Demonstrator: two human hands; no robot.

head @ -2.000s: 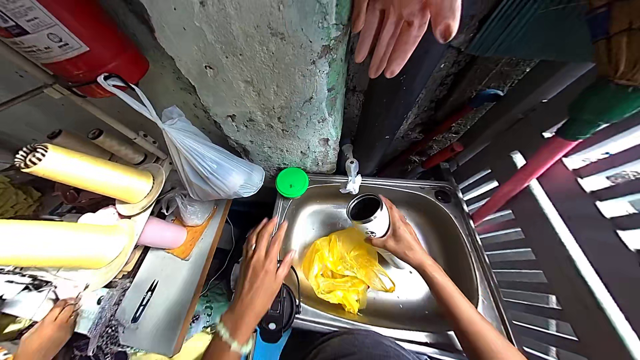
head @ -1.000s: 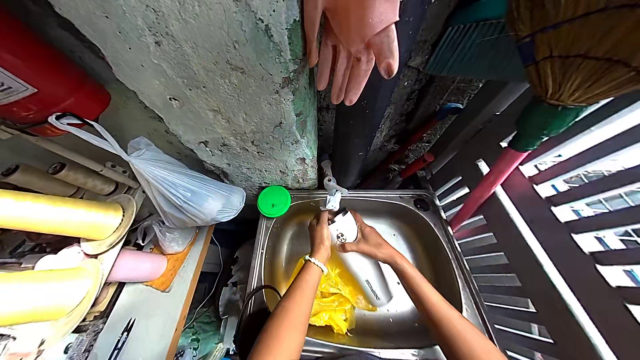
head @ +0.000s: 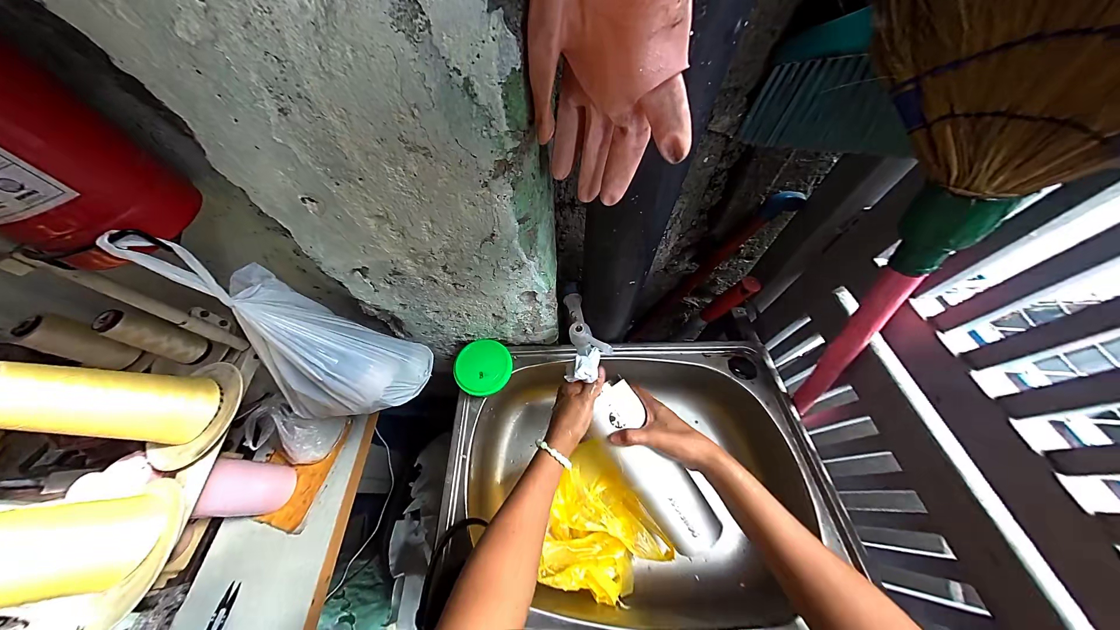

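Under the metal tap [head: 588, 337], which has a white wrapping at its spout, is my left hand [head: 573, 416]; it looks wet, wears a beaded bracelet, and its fingers are partly hidden. My right hand [head: 669, 429] grips a white cup [head: 619, 407] with dark printing, close beside the left fingers. Both hands are over a stainless steel sink [head: 761, 472]. In the basin lies a crumpled yellow plastic bag [head: 595, 525], below the hands. A green round lid [head: 483, 367] rests on the sink's back left corner. The cup's inside is not visible.
Left are a tied white plastic bag [head: 328, 350], a red fire extinguisher [head: 87, 166], yellow thread cones [head: 105, 402] and tweezers [head: 224, 608] on a table. A rubber glove [head: 617, 79] hangs above the tap. A broom [head: 997, 96] and slatted railing [head: 875, 490] stand right.
My left hand has come from the sink's left edge to below the tap. My right hand has carried the cup toward the tap; the cup's dark mouth, visible two seconds ago, is now turned from view.
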